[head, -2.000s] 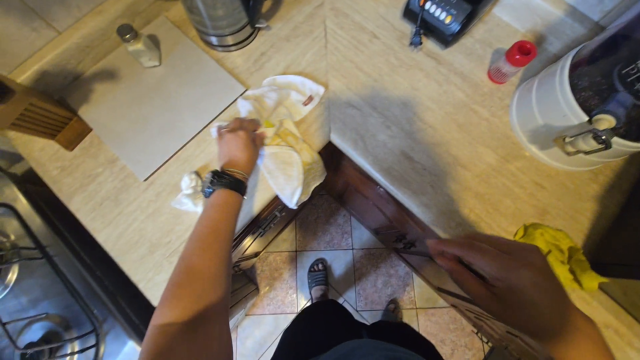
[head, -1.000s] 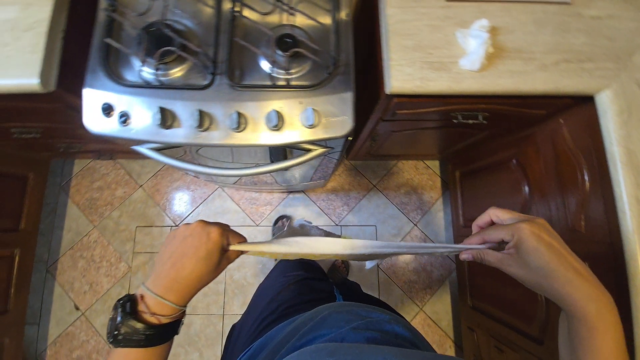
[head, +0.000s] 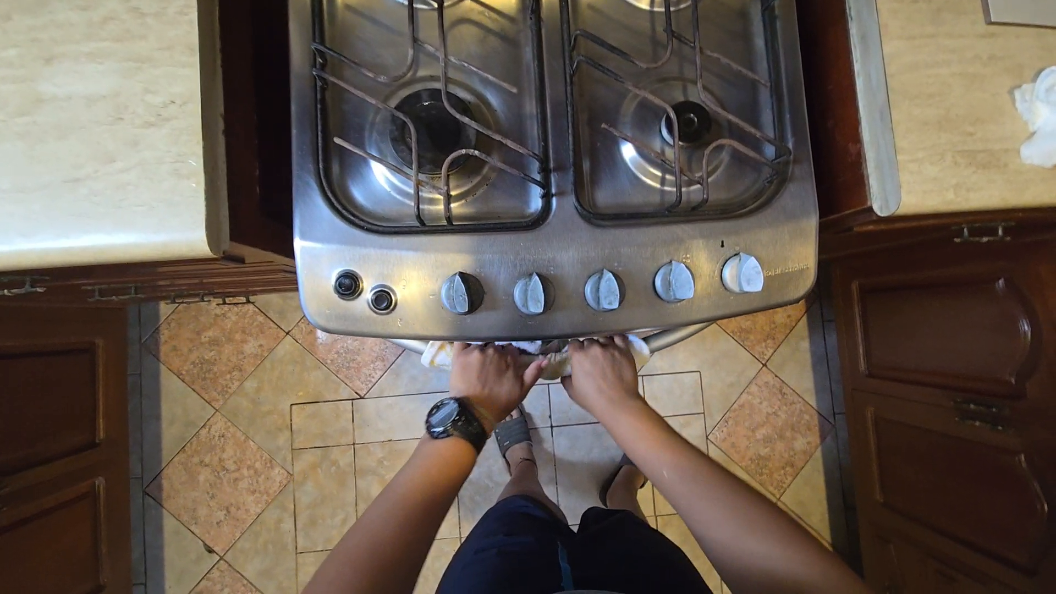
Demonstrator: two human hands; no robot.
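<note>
A white and yellowish cloth (head: pixel 437 355) lies along the oven door handle (head: pixel 681 337), just under the front edge of the stainless steel gas stove (head: pixel 528 235). My left hand (head: pixel 492 375), with a black watch (head: pixel 456 421) on the wrist, grips the cloth at the handle. To its right my right hand (head: pixel 604 371) grips the same cloth, its fingers curled toward the handle. A short stretch of cloth shows between the two hands. The stove's front edge hides part of the cloth and the fingertips.
Metal pan grates (head: pixel 445 107) and a row of knobs (head: pixel 604 289) top the stove. Light countertops (head: pixel 99 132) flank it over dark wooden cabinets (head: pixel 949 330). A crumpled white item (head: pixel 1039 115) sits on the right counter. My sandalled feet (head: pixel 516 437) stand on the tiled floor.
The cloth, stretched between my hands a second ago, is now at the oven handle, and my hands have come closer together. Earlier my left hand held it on the counter. The view has shifted to the stove.
</note>
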